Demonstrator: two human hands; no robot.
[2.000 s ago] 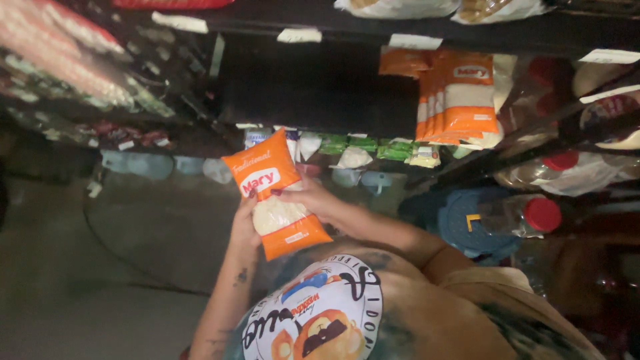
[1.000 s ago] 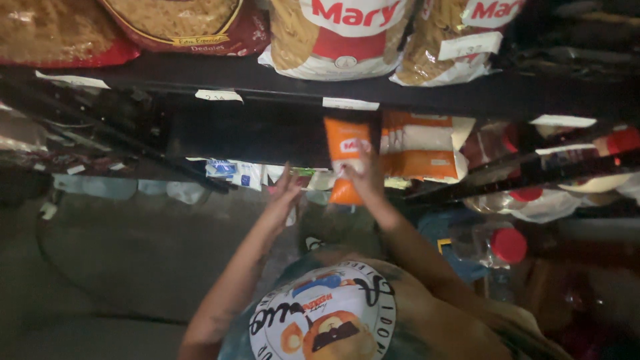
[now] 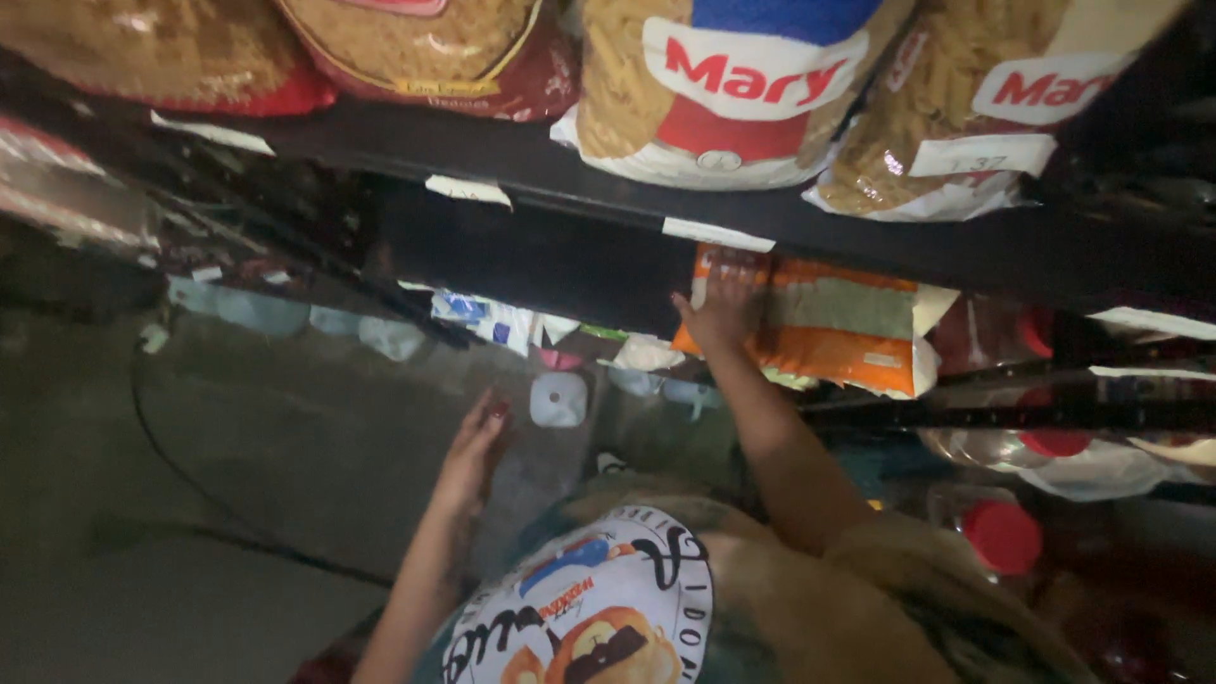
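Several orange-and-white plastic food packs (image 3: pixel 836 328) lie together on the lower black shelf, under the front edge of the shelf above. My right hand (image 3: pixel 727 309) rests on the leftmost orange pack (image 3: pixel 708 271), fingers spread over its upper part, beside the others; whether it grips the pack cannot be told. My left hand (image 3: pixel 480 432) hangs in the air in front of the shelf, holding nothing, its fingers pointing up toward the shelf and partly hidden behind one another.
On the upper shelf (image 3: pixel 532 176) stand Mary pasta bags (image 3: pixel 741 114) and other pasta bags (image 3: pixel 427 57). Below are blue-and-white packs (image 3: pixel 484 318) and pale plastic jugs (image 3: pixel 559 399). Bottles with red caps (image 3: pixel 1002 537) stand at right. A dark cable (image 3: pixel 190 484) crosses the floor at left.
The orange pack, held in both hands two seconds ago and in my right hand one second ago, is now on the shelf beside the others. My left hand has moved back from the shelf.
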